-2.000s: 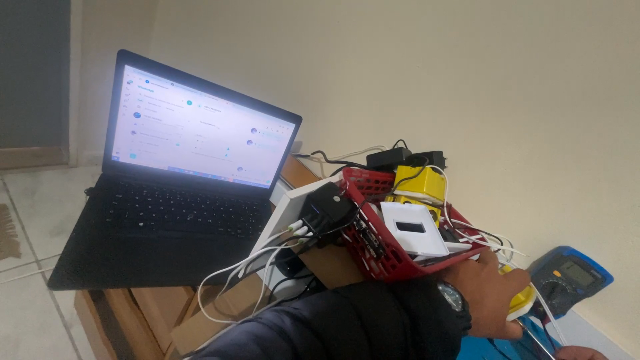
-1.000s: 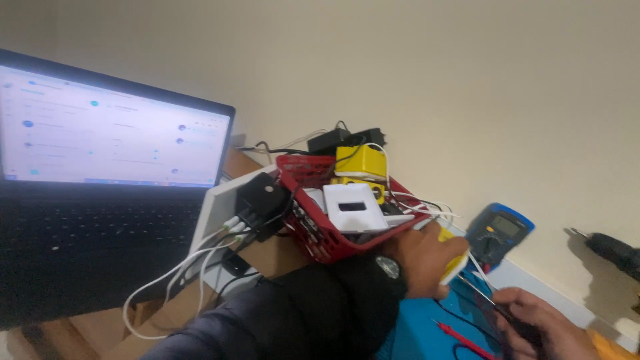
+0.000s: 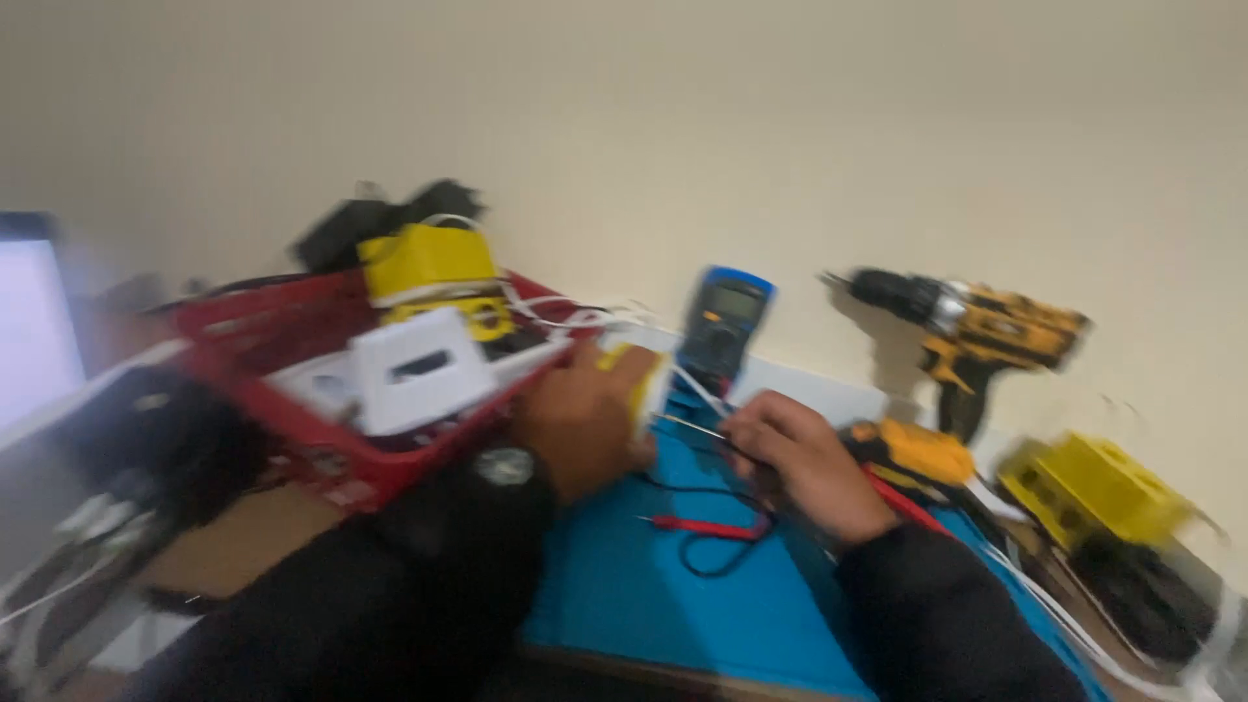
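My left hand [image 3: 585, 419], with a watch at the wrist, is closed around a yellow and white device [image 3: 647, 388] beside the red plastic basket [image 3: 341, 468]. My right hand [image 3: 804, 458] grips a screwdriver [image 3: 694, 425] whose thin metal shaft points at the device's white face; whether the tip touches it is too blurred to tell. A white cable [image 3: 700, 386] runs between the device and my right hand. Below both hands lies a blue mat [image 3: 624, 595] with a red test probe [image 3: 704, 527] and its black lead.
A blue multimeter [image 3: 726, 322] leans near the wall. To the right are a cordless drill [image 3: 985, 327], a yellow electrical box [image 3: 1097, 487] and white cables. The basket holds a white cover plate [image 3: 421, 370] and yellow boxes [image 3: 429, 265]. Part of a laptop screen [image 3: 34, 322] shows at far left.
The view has swung right, bringing the whole drill into sight and most of the laptop out of it. My left hand still holds the device, and my right hand with the screwdriver shows more fully.
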